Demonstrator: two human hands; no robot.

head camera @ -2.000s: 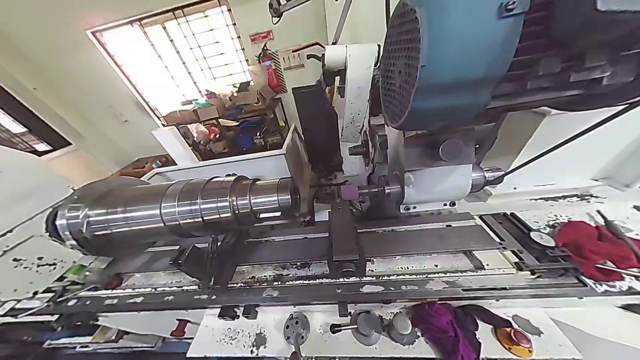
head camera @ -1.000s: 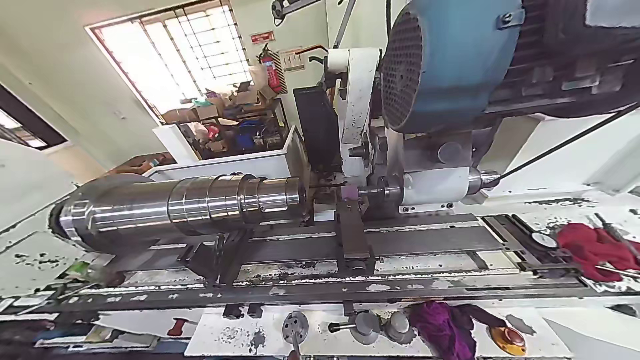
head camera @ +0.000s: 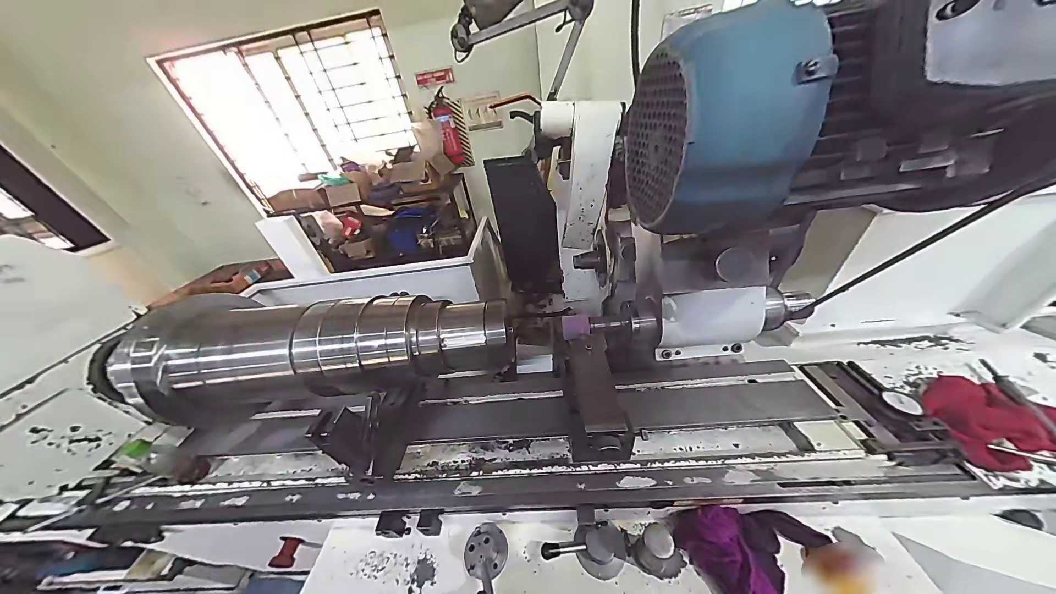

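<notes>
Neither my left hand nor my right hand is in view. A large stepped steel cylinder (head camera: 355, 338) lies level on a grinding machine, its narrower end to the right. A support bracket (head camera: 371, 433) stands under it. Just right of that end, with a gap between, a small pinkish grinding wheel (head camera: 577, 327) sits on a thin spindle (head camera: 615, 323). The spindle comes out of a white-sleeved spindle housing (head camera: 714, 316), below a blue electric motor (head camera: 734, 115). A dark metal block (head camera: 598, 396) stands on the machine table (head camera: 726, 404) below the wheel.
Along the front panel are a round handwheel (head camera: 485, 551), a lever knob (head camera: 601, 551), a purple cloth (head camera: 722, 549) and a blurred red-yellow thing (head camera: 840, 568). A red cloth (head camera: 982, 421) and a dial gauge (head camera: 902, 402) lie at right. A black cable (head camera: 916, 243) crosses the right side.
The steel cylinder, its bracket and the dark block have moved a little to the right. The gap between the cylinder's end and the grinding wheel is narrower.
</notes>
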